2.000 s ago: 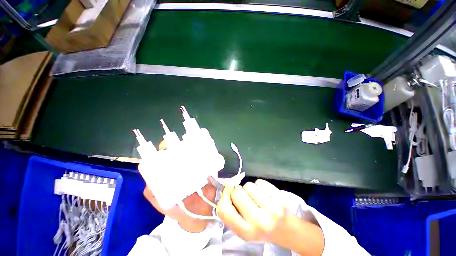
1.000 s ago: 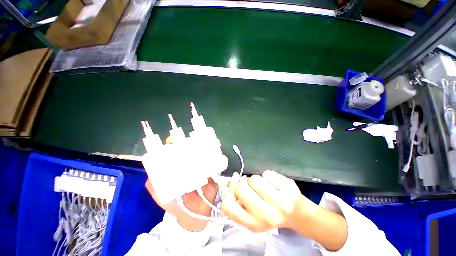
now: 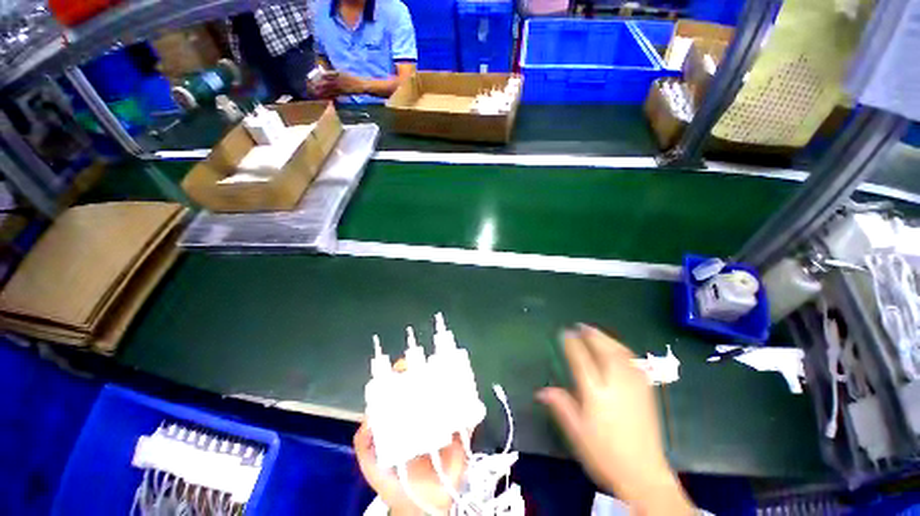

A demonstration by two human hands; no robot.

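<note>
Several white power adapters [image 3: 422, 403] stand side by side with their metal pins pointing up, in my left hand [image 3: 404, 484], at the front edge of the green bench. Their white cords [image 3: 489, 482] hang bundled beside my left hand. My right hand [image 3: 610, 408] is apart from them, over the bench to the right, with fingers spread and nothing visible in it. It is slightly blurred. A crumpled white piece [image 3: 661, 367] lies just beyond it, partly hidden by the hand.
Blue box with white bottle [image 3: 728, 298] stands right, near white scraps [image 3: 775, 361] and a packed tray [image 3: 857, 403]. Blue tote [image 3: 91, 443] with adapters is lower left. Cardboard sheets [image 3: 86, 262] and a carton [image 3: 242, 181] lie left. A person [image 3: 368, 45] is across the belt.
The view has tilted up, showing the far side of the line. My right hand has let go of the cords and moved right, its fingers opened. My left hand still holds the adapters.
</note>
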